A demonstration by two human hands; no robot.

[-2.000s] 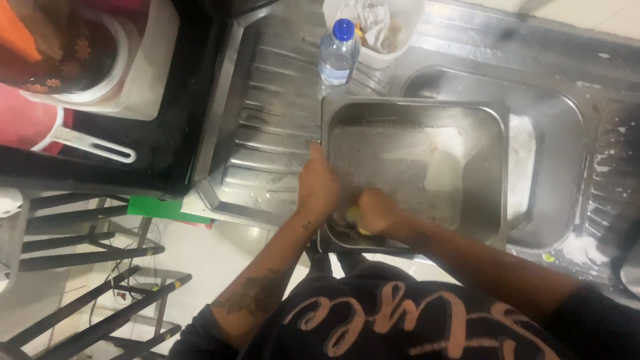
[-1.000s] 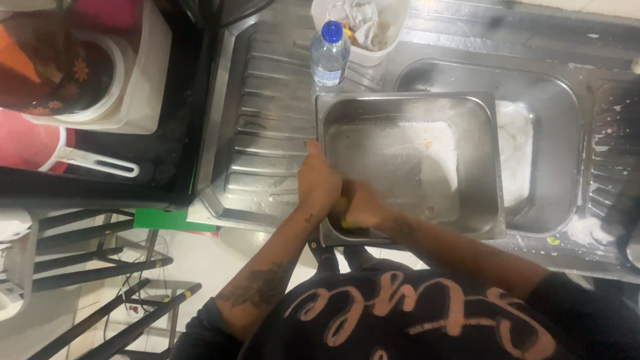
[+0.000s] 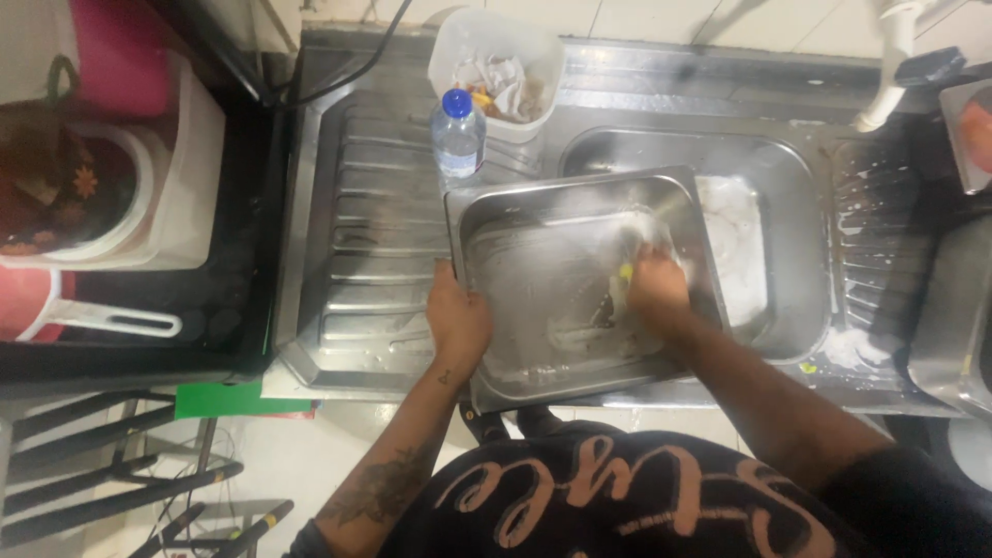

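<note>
A rectangular stainless steel pan (image 3: 542, 294) rests tilted over the sink's near left edge, its inside wet with some suds. My left hand (image 3: 459, 322) grips the pan's left rim, with the thumb at the inner side. Inside the pan, toward its right wall, my right hand (image 3: 657, 287) presses a yellowish scrubbing pad or sponge (image 3: 625, 273) on the metal; most of the pad is hidden by the fingers. A clear plastic bottle with a blue cap (image 3: 459, 139) stands just beyond the pan's far left corner.
The steel sink basin (image 3: 790, 256) holds white suds to the right. A white plastic tub (image 3: 542, 70) with scraps stands behind the bottle. Ribbed drainboard (image 3: 372, 256) lies left, then a black surface with a tub and a white-handled strainer (image 3: 116, 314). A white tap (image 3: 880, 108) is back right.
My right hand has moved from the pan's near left corner to its right side. The pan now sits turned at an angle. My left hand still holds the left rim.
</note>
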